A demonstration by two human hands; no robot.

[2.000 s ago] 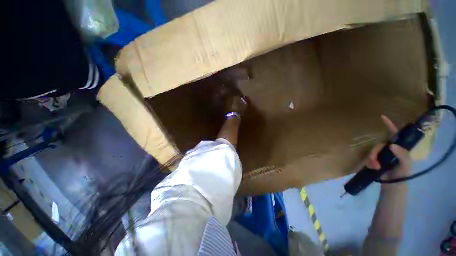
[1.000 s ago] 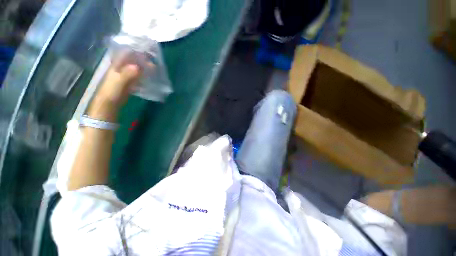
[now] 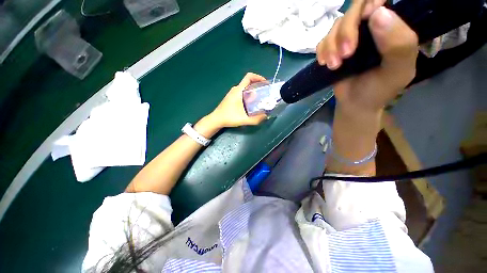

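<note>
My left hand (image 3: 235, 105) holds a small clear plastic housing (image 3: 256, 99) over the dark green bench surface, fingers and thumb around its sides. A thin white lead (image 3: 279, 65) runs up from the housing. My right hand (image 3: 368, 53) grips the thick black electric screwdriver (image 3: 320, 77). Its tip is at a white fitting (image 3: 271, 101) on the housing's right side. Whether a screw is at the tip cannot be seen.
White cloth or soft sheets lie on the bench at left (image 3: 112, 130) and at the top (image 3: 293, 21). Clear housings (image 3: 69, 45) lie beyond the pale rail (image 3: 176, 42). A black cord (image 3: 406, 175) crosses my right forearm. An open carton (image 3: 414, 165) stands at lower right.
My left hand was inside the carton, then over the bench with a clear plastic item; now it holds the housing nearer the bench edge. The screwdriver has come from the right side to the housing.
</note>
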